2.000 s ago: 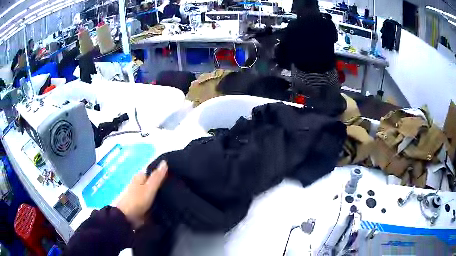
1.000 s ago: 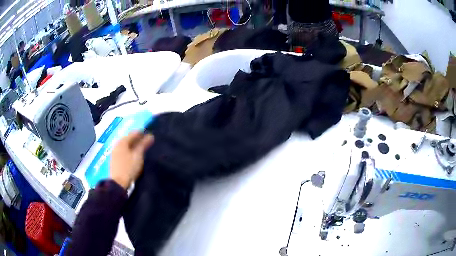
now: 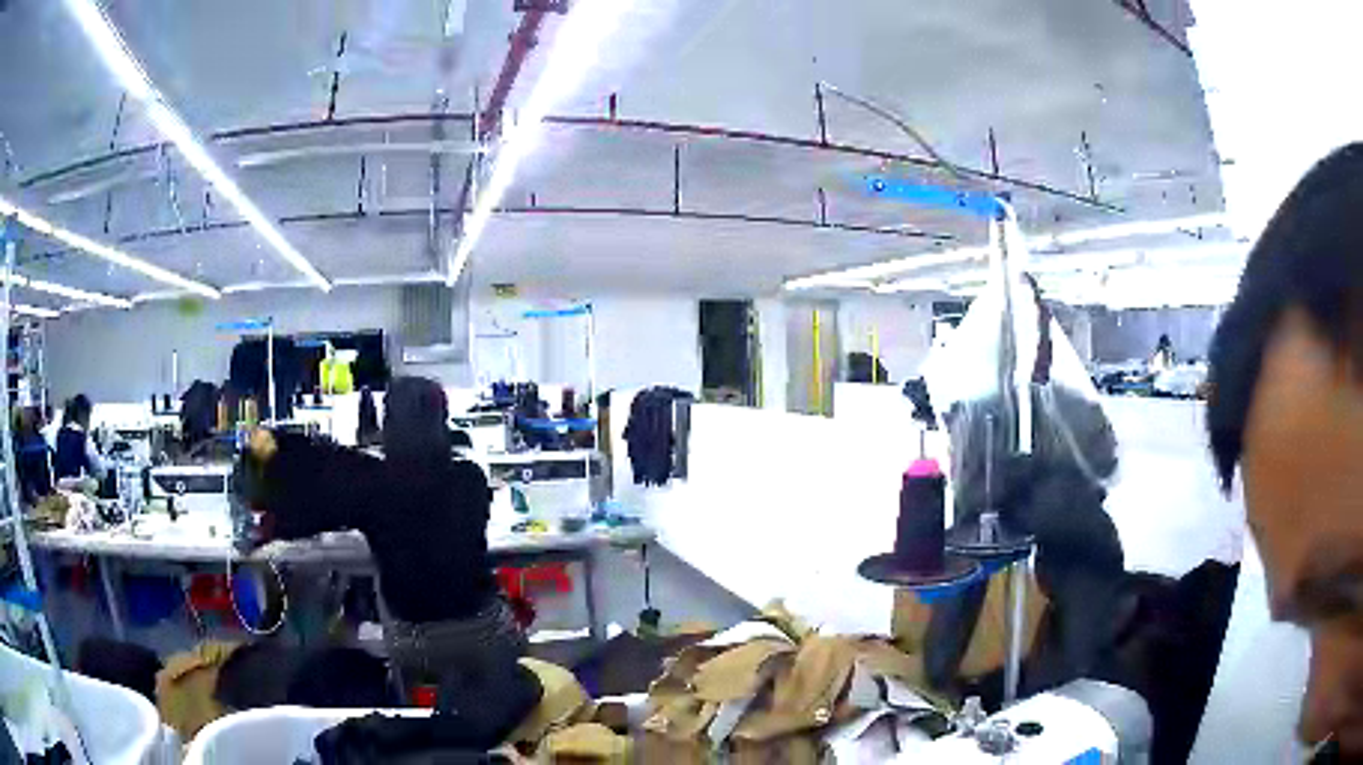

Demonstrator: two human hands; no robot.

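Neither of my hands is in the picture. The black garment piece (image 3: 374,735) shows only in part at the bottom edge, left of centre, against a white curved rim. The white sewing machine head (image 3: 1064,735) is cut off at the lower right; its needle area is out of view. A black and pink thread cone (image 3: 922,523) stands on its stand above the machine. A heap of tan cut pieces (image 3: 770,685) lies behind the machine.
A person's head (image 3: 1300,463) is very close at the right edge. Another person in black (image 3: 426,523) stands at the far tables with an arm out left. A white partition (image 3: 762,523) runs behind the heap. A pale translucent bag (image 3: 1031,389) hangs beside the pole.
The view has swung up and right, from the table to the room and ceiling. My left hand, earlier on the black cloth, has left the picture. A head has appeared at right.
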